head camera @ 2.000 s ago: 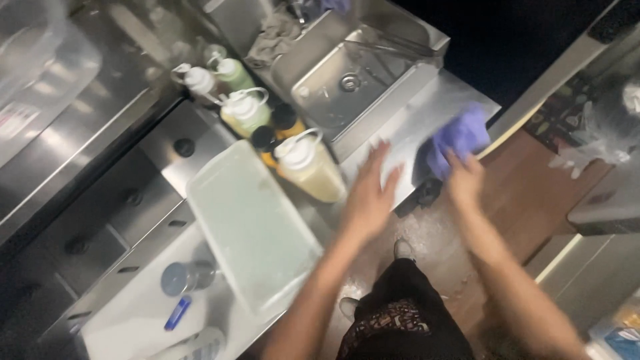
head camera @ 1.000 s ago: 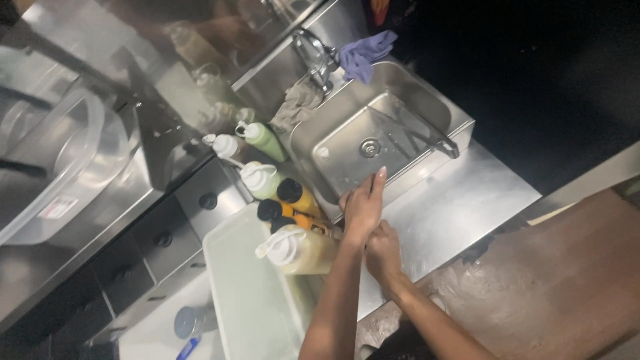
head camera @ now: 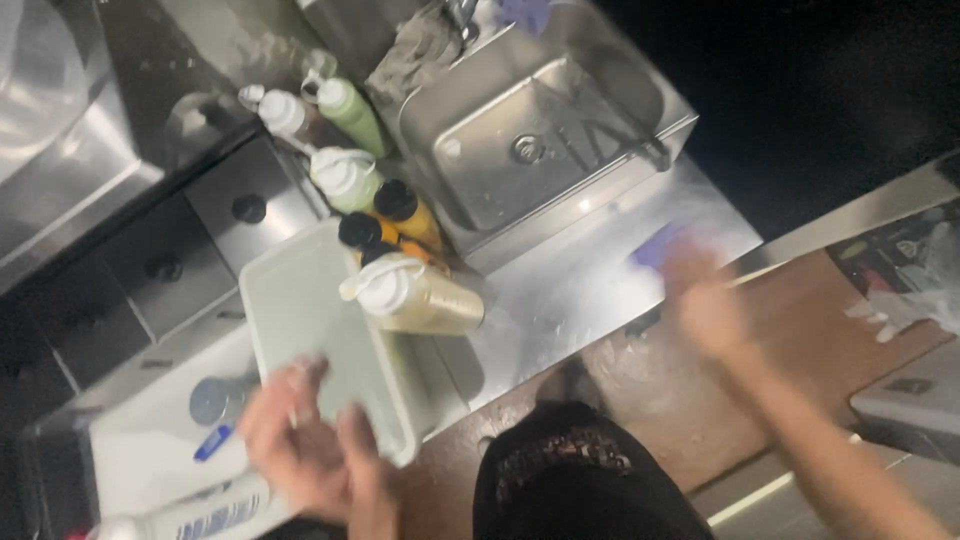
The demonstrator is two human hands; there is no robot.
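Observation:
My right hand is blurred and holds a purple cloth against the stainless steel counter in front of the sink. My left hand is raised, fingers apart and holding nothing, over the near end of a lidded pale green plastic container. Right of that container stands a squeeze bottle of cream-coloured sauce. Behind it are squeeze bottles with black caps and orange contents, and green ones. A second purple cloth lies by the faucet.
A steel hand sink with a raised rim borders the counter. A grey rag lies at its back left. Steel lids with black knobs, a blue utility knife and a white bottle are at the left. Plastic film is at the right.
My hands were together by the sink's front edge one second ago; they are now apart, the left over the container, the right on the counter with a purple cloth.

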